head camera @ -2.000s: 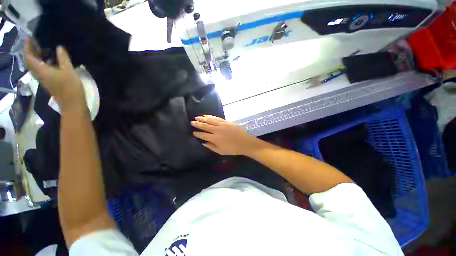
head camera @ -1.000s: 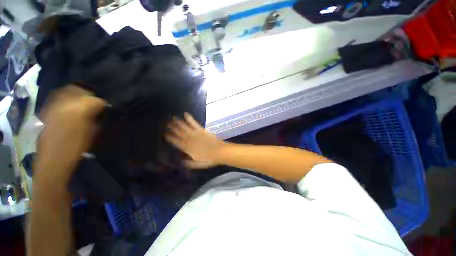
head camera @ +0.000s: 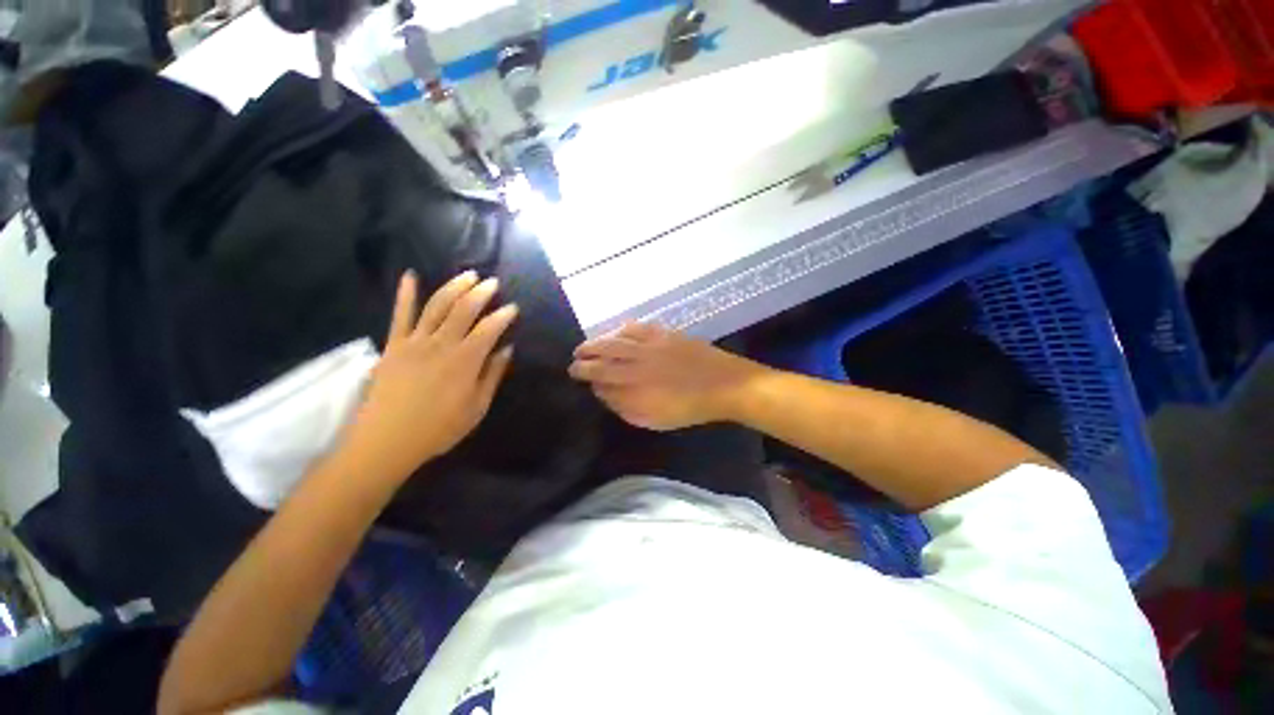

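Note:
A large black fabric garment is spread over the table left of the needle and down to the lap. A white fabric piece lies on it, partly under my left forearm. My left hand lies flat on the black cloth with fingers apart. My right hand is at the cloth's right edge with fingers bent together; whether it pinches the cloth is hard to tell. The presser foot area of the sewing machine is at the cloth's upper right edge, washed out by the lamp.
A ruler strip runs along the table's front edge. Thin tools and a black pouch lie right of the needle. A red bin is at the far right. A blue basket with dark cloth stands below the table.
My left hand has come from the far left onto the cloth near the needle. The garment has been turned and spread out, showing the white piece. My right hand has moved to the cloth's edge.

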